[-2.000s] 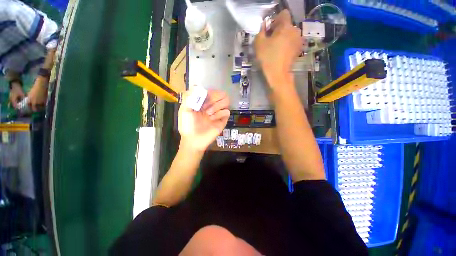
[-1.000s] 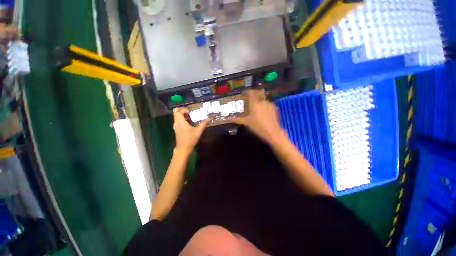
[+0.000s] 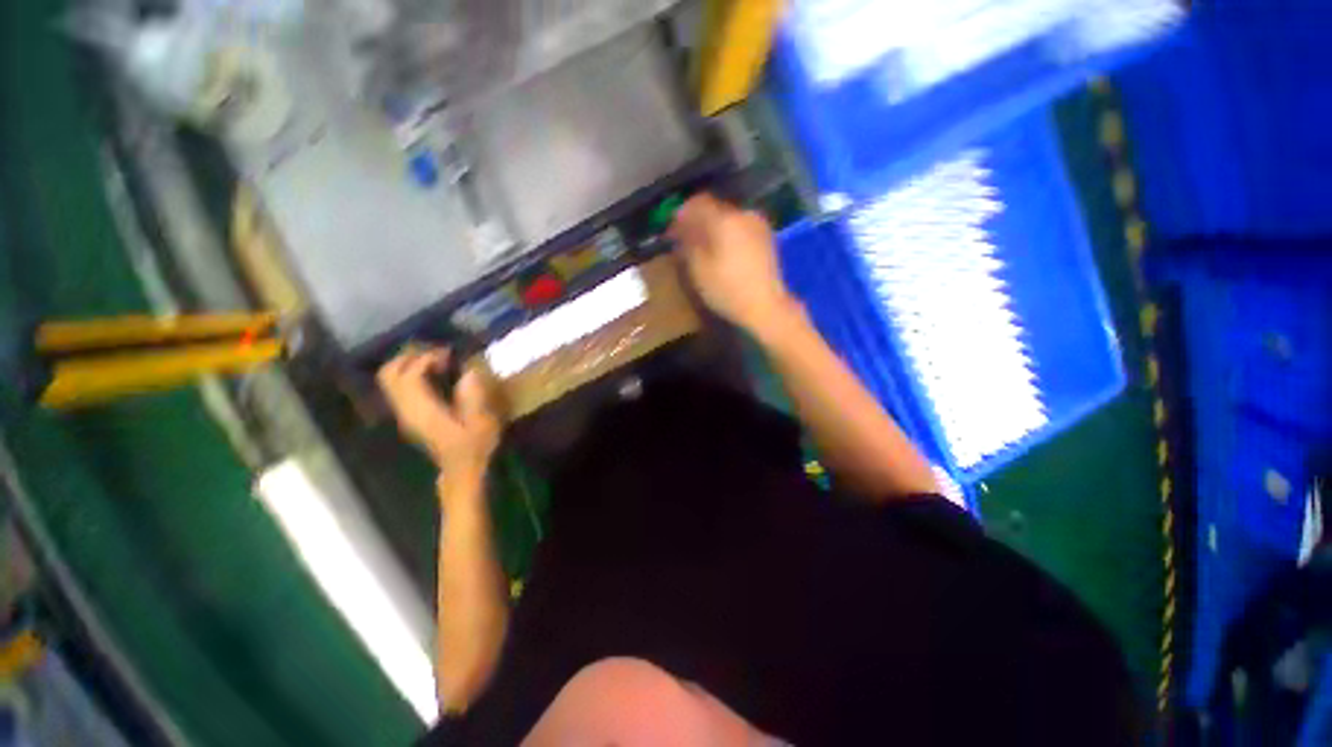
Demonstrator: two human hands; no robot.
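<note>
My left hand [image 3: 443, 407] is at the left end of the black button panel, its fingers curled over the panel's left corner. My right hand [image 3: 728, 263] is at the panel's right end, beside a green button [image 3: 668, 212]. I see nothing held in either hand, but blur hides the fingertips. A row of small white pieces [image 3: 567, 323] lies on the brown ledge [image 3: 602, 355] between my hands. The red emergency stop [image 3: 542, 291] is at the panel's middle. The fixture behind it is blurred.
A blue tray of white parts [image 3: 1063, 248] is at the right, below an upper blue parts tray [image 3: 862, 139]. Yellow-black bars [image 3: 161, 350] stand at the left and top. The green conveyor [image 3: 161, 533] and a white edge strip [image 3: 346, 581] run along the left.
My hands have come down from the fixture and ledge to the panel's two ends. The white block earlier in my left hand no longer shows there. The view has turned and shifted.
</note>
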